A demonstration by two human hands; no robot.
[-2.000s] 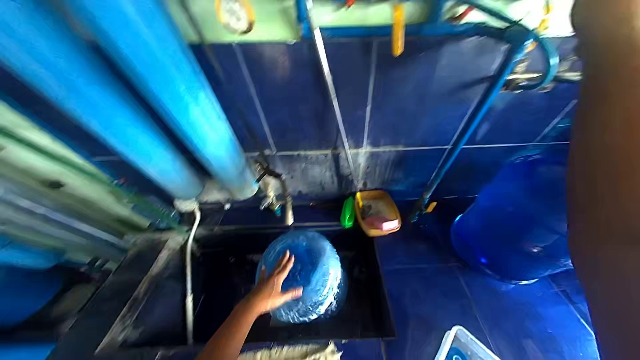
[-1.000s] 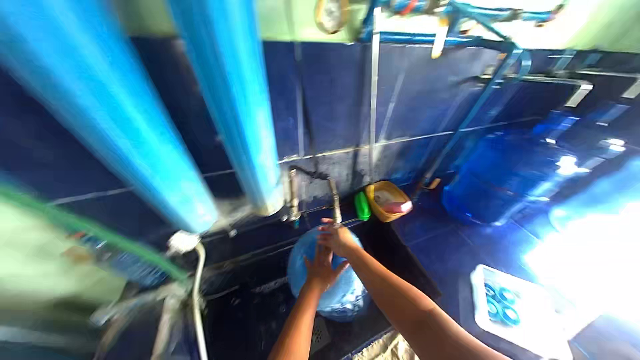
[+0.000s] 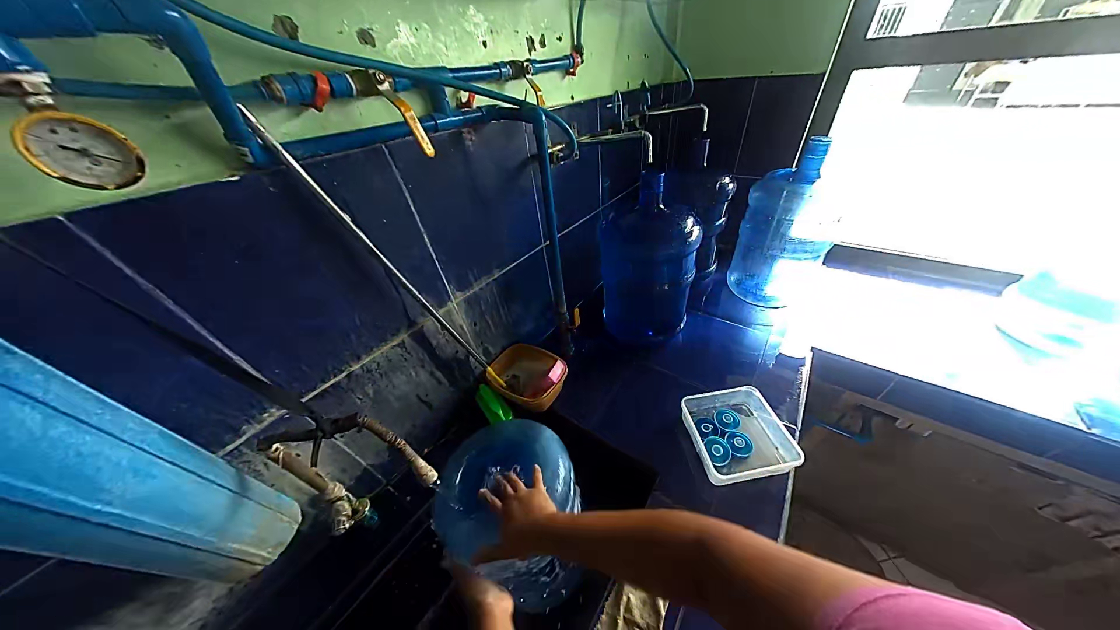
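A blue plastic water jug (image 3: 542,451) stands bottom-up in the dark sink, wet on its surface. My right hand (image 3: 516,516) lies on the jug with its fingers spread. My left hand (image 3: 481,595), blurred, is low at the jug's near left side; whether it touches the jug is not clear. The worn faucet spout (image 3: 411,455) ends just left of the jug. Behind the jug is a green plastic object (image 3: 494,404), next to a yellow-brown basin (image 3: 560,394) that holds a pink item.
Several blue jugs (image 3: 652,271) stand upright on the tiled counter at the back right. A clear plastic container (image 3: 744,477) with blue caps sits right of the sink. Large blue pipes (image 3: 131,464) are at the left. A thin metal rod (image 3: 367,241) leans against the wall.
My left hand has moved from the top of the jug to its near left side. My right hand stays on the jug. The view has swung to the right.
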